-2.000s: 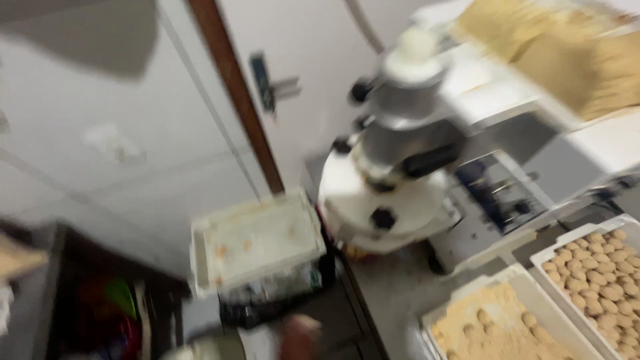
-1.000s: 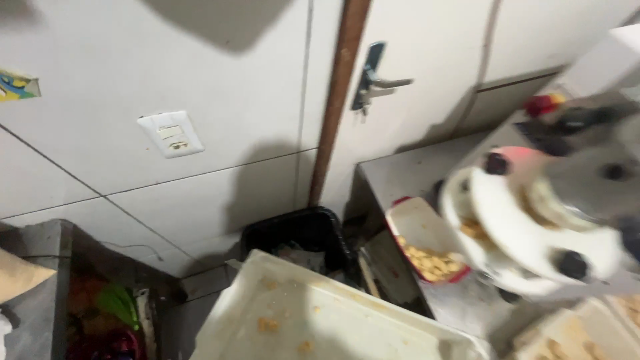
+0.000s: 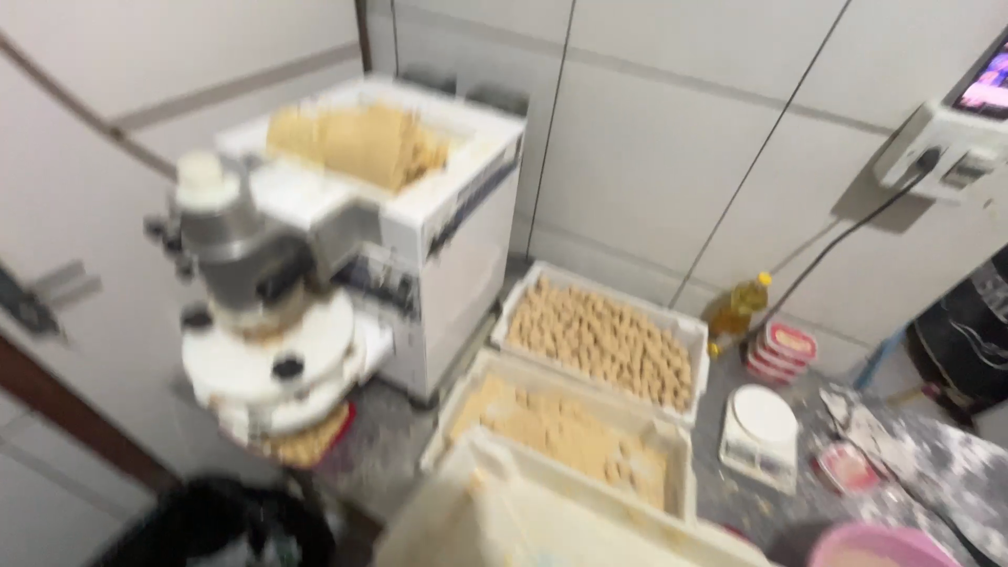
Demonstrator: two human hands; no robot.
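Note:
Neither of my hands shows in the head view. A large whitish plastic tray [image 3: 598,520] tilts up at the bottom centre, cut off by the frame edge; what holds it is hidden. Just behind it lies a tray of crumbs or breading [image 3: 551,421] with a few small pieces in it. Beyond that, a white tray is filled with small tan oval pieces [image 3: 602,339]. To the left stands a white food-forming machine [image 3: 465,260] with a mass of dough [image 3: 354,146] on top and a round metal and white plastic head [image 3: 268,339].
A black-lined bin [image 3: 228,520] stands at the lower left. On the counter at right are a kitchen scale [image 3: 762,429], stacked red-and-white tubs [image 3: 781,350], an oil bottle [image 3: 744,303] and a pink bowl [image 3: 878,547]. A black cord [image 3: 850,220] hangs from a wall socket [image 3: 945,153].
The view has swung right from the bin and door to the machine and counter. The whitish tray, lying over the bin two seconds ago, is now tilted in front of the counter trays.

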